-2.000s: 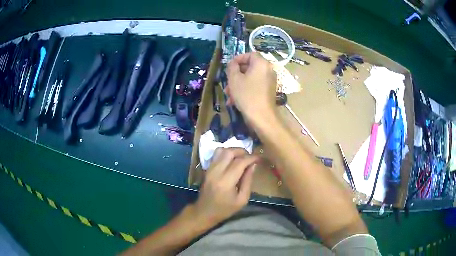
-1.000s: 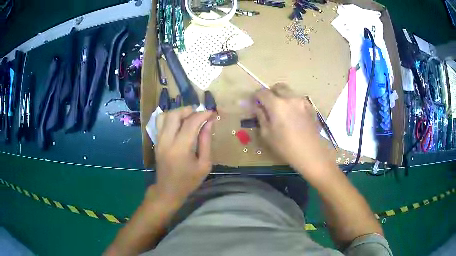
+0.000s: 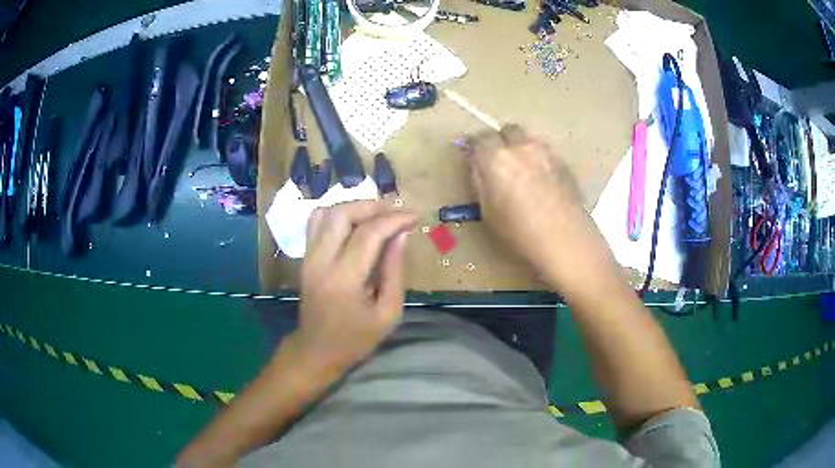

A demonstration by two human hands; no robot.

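Observation:
My left hand [image 3: 352,265] is over the box's front edge, thumb and fingertips close together; I cannot tell if a tiny part is between them. My right hand [image 3: 526,196] is blurred, fingers curled, over the middle of the box. A pale stick [image 3: 474,110] runs up to its fingers; whether it is gripped is unclear. A small dark part [image 3: 460,213] lies by the right hand's near side. A flat red piece [image 3: 443,239] lies between the hands. A black oval part [image 3: 411,95] lies beside a dotted white sheet [image 3: 375,119].
The cardboard box [image 3: 267,164] holds a dark handle part [image 3: 331,132], green circuit strips [image 3: 331,46], a pale ring [image 3: 394,27], screws [image 3: 549,59], a pink rod [image 3: 638,178] and a blue screwdriver [image 3: 687,151]. Black shells [image 3: 137,155] lie left, red-handled snips [image 3: 767,245] right.
The view has swung rightward, then steadied. My right hand moved from the box's left part to its middle. The pale stick shifted slightly away. The thin dark tool right of my hand no longer shows.

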